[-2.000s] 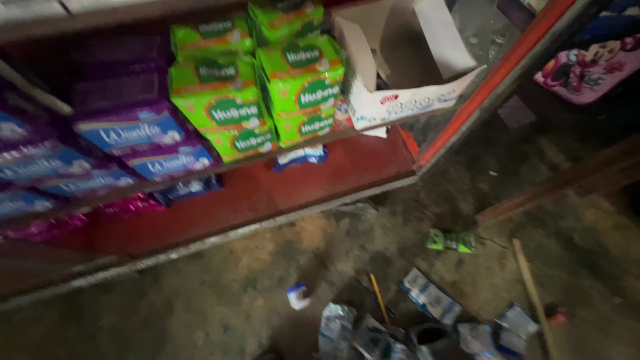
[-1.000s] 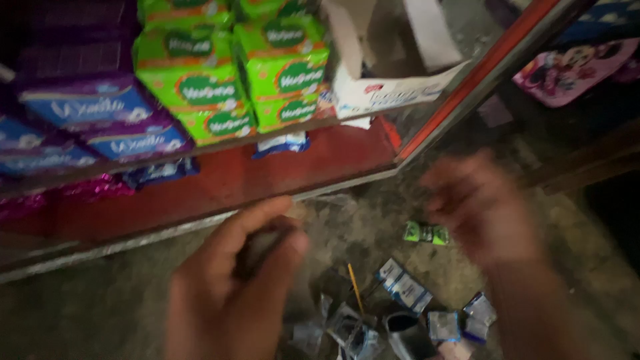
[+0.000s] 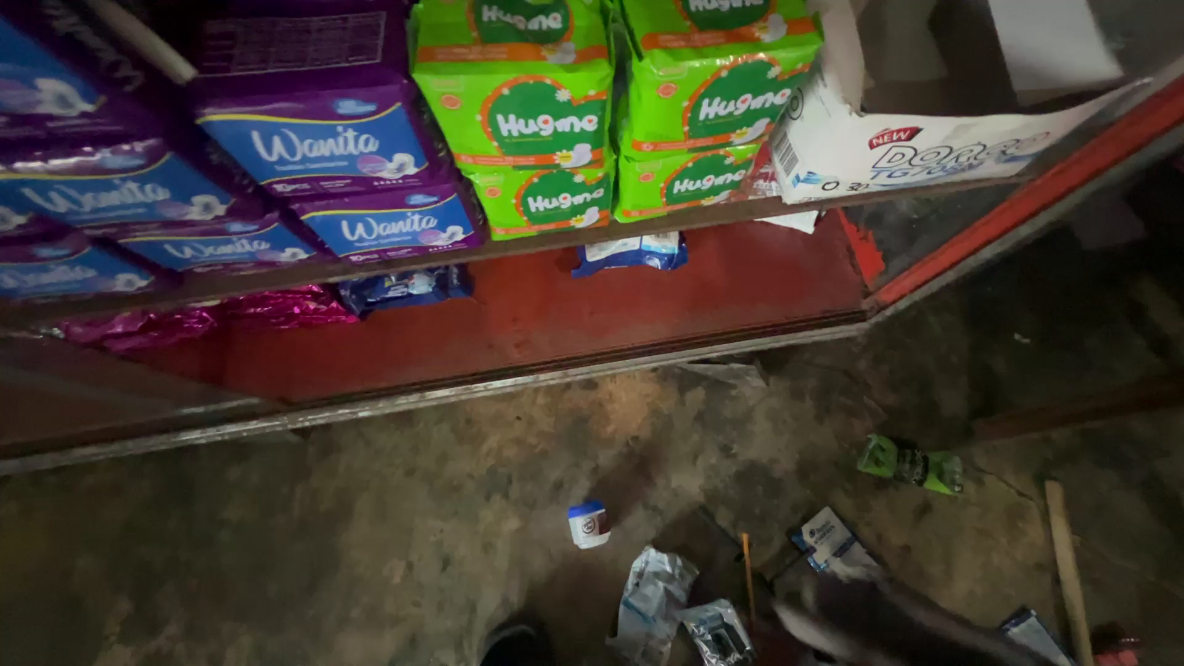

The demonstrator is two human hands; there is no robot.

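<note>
A dark blurred shape, which looks like my right hand and forearm, reaches over the floor at the lower right; its fingers and anything in them cannot be made out. Near it lie a white-and-blue sachet strip, a thin yellow stick, a crumpled silver wrapper and a clear plastic packet. Further left stands a small white jar with a blue lid. A green packet rests farther back. My left hand is out of view.
Above the floor, a cabinet shelf holds purple Wanita pad packs, green Hugme packs and an open Dorco carton. Blue packets lie on the red board below. A wooden stick is at the right, a dark shoe tip at the bottom.
Both hands were raised before the cabinet one second ago. The left has since gone out of view, and the right no longer shows clearly there.
</note>
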